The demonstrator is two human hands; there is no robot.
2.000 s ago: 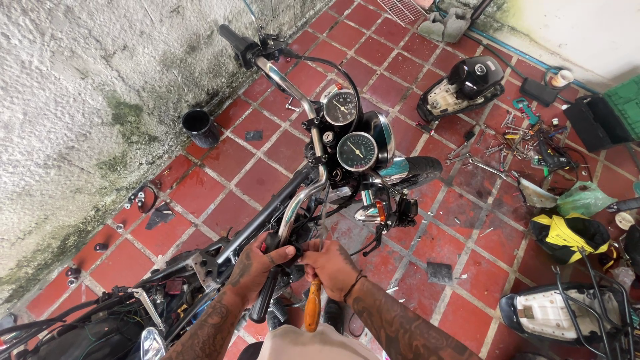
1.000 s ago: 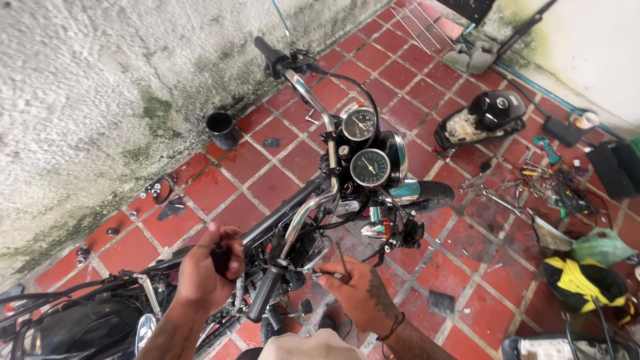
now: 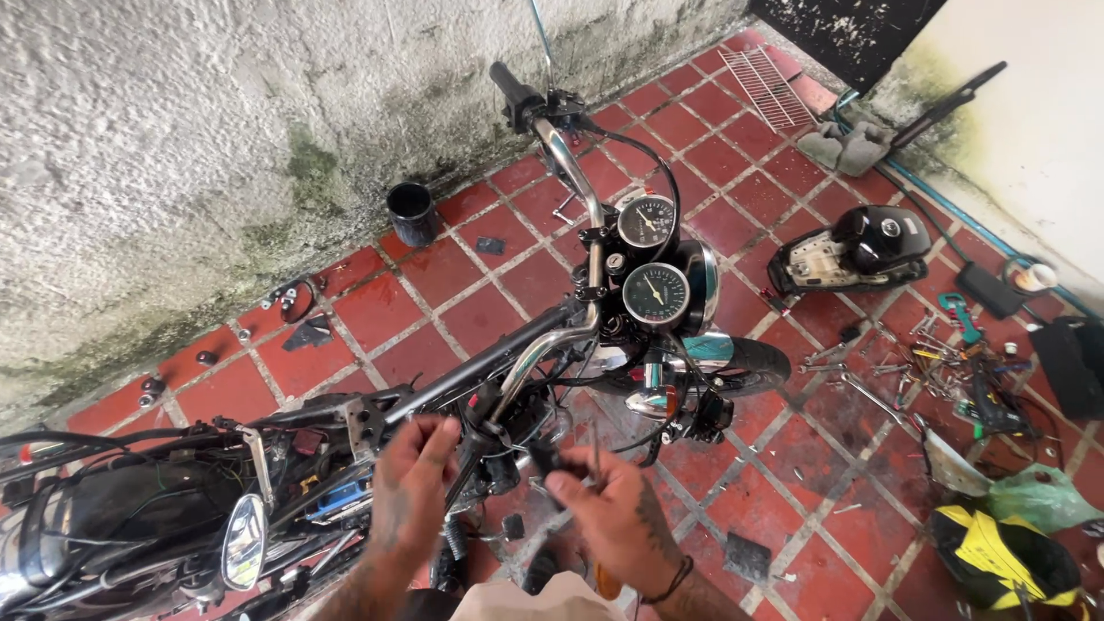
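A motorcycle's chrome handlebar (image 3: 539,349) crosses the middle of the view, with two round gauges beside it, one of them a dial (image 3: 655,294) with a black face. My left hand (image 3: 414,483) is raised beside the near grip, its fingers curled; whether it holds something small cannot be told. My right hand (image 3: 617,509) holds a small black part (image 3: 545,457), blurred, between thumb and fingers. A screwdriver is also in that hand, its thin shaft (image 3: 594,444) pointing up and its orange handle (image 3: 607,582) showing below the palm. The near switch housing (image 3: 480,405) lies between the hands.
The stripped motorcycle frame (image 3: 466,371) runs along the left, with a mirror (image 3: 244,542) near me. A black bucket (image 3: 412,214) stands by the wall. Scattered tools, including a wrench (image 3: 871,399), a fuel tank (image 3: 888,241) and a black-and-yellow bag (image 3: 992,552) lie on the red tiles at right.
Two seconds ago both hands were together at the near grip; my left hand has since come off it. My right hand now holds a black part up beside the bar.
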